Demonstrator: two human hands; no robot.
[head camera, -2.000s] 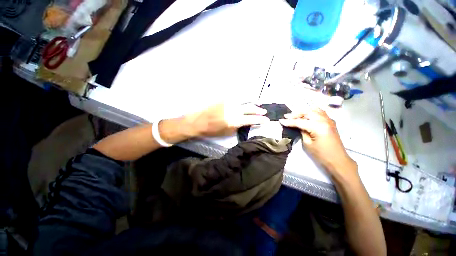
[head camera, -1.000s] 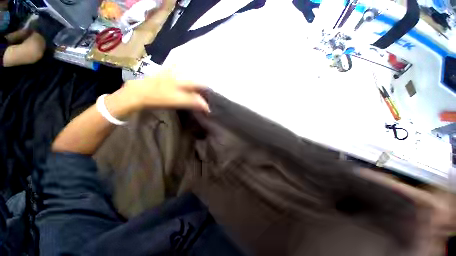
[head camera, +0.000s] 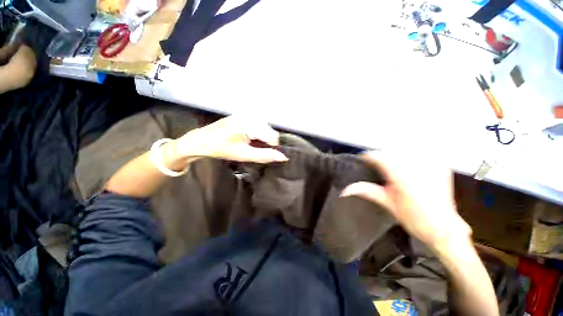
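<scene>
The brown garment (head camera: 296, 185) hangs over my lap at the table's front edge, its gathered waistband between my hands. My left hand (head camera: 237, 141) grips the waistband's left part, thumb towards the right. My right hand (head camera: 410, 188) is at the waistband's right end, slightly blurred, with the thumb apart from the fingers; its fingertips are hidden at the cloth, so its hold cannot be told. More brown cloth (head camera: 117, 148) lies to the left.
Black strips (head camera: 185, 40) and red-handled scissors (head camera: 114, 41) lie at the upper left. Machine parts (head camera: 426, 29) stand at the upper right. Orange-handled snips (head camera: 492, 102) and a black looped tool (head camera: 500, 134) lie on the white table (head camera: 321, 74). Another person's arm (head camera: 17, 68) shows at far left.
The waistband was stretched wide a second ago; my right hand has come back in from the far right and the cloth is gathered shorter. Earlier both hands were on the table near the needle area.
</scene>
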